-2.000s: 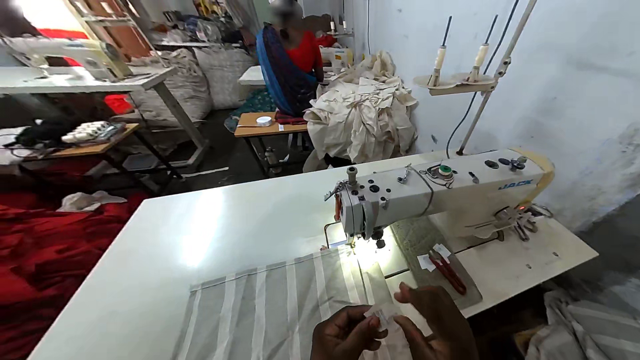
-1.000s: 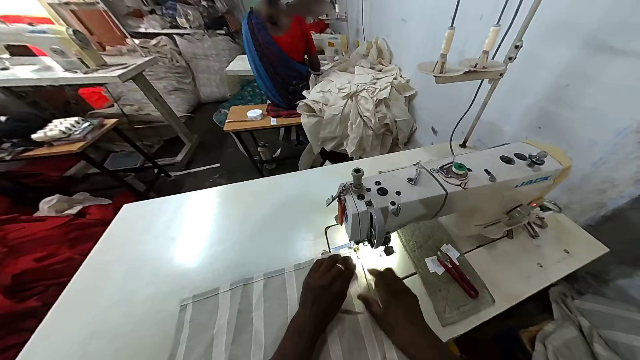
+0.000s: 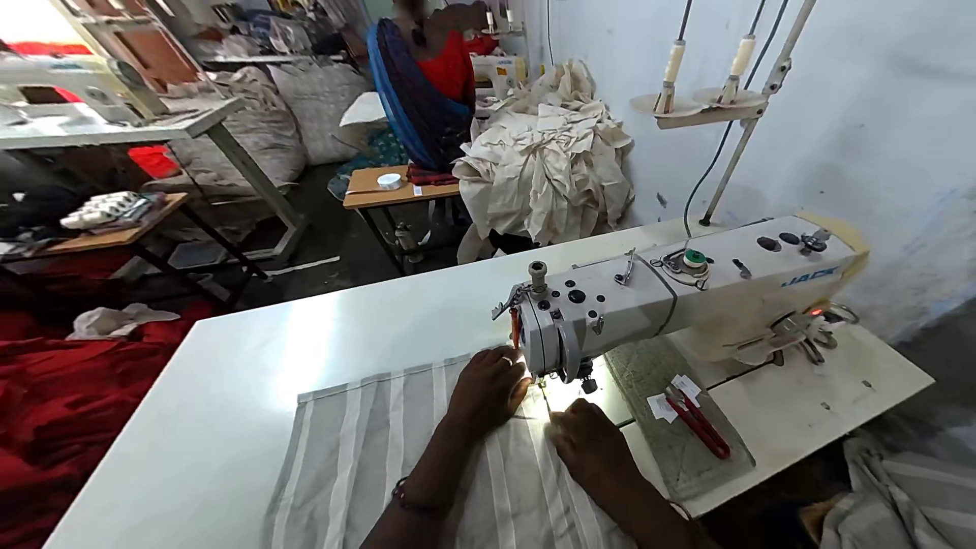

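Observation:
A grey-and-white striped cloth (image 3: 389, 435) lies on the white sewing table, its edge under the needle area of a Jack sewing machine (image 3: 602, 301). My left hand (image 3: 488, 387) rests on the cloth just left of the presser foot, fingers bent. On the right of the needle, my right hand (image 3: 591, 442) is at the cloth's edge with its fingers curled; whether it pinches the cloth or a small item is unclear. The lamp's glare washes out the spot between the hands. Red-handled thread snips (image 3: 700, 425) lie on a grey pad (image 3: 705, 473) with small white labels (image 3: 662, 408).
A thread stand (image 3: 713, 114) rises behind the machine. Beyond the table are a small wooden bench (image 3: 374, 200), a pile of cream cloth (image 3: 545, 156) and a person in red and blue. Red fabric (image 3: 69, 412) lies at the left, more striped cloth (image 3: 900, 488) at the lower right.
Two seconds ago both hands held a small white piece in front of the machine; they moved forward to the needle area. Since one second ago they have stayed near the presser foot.

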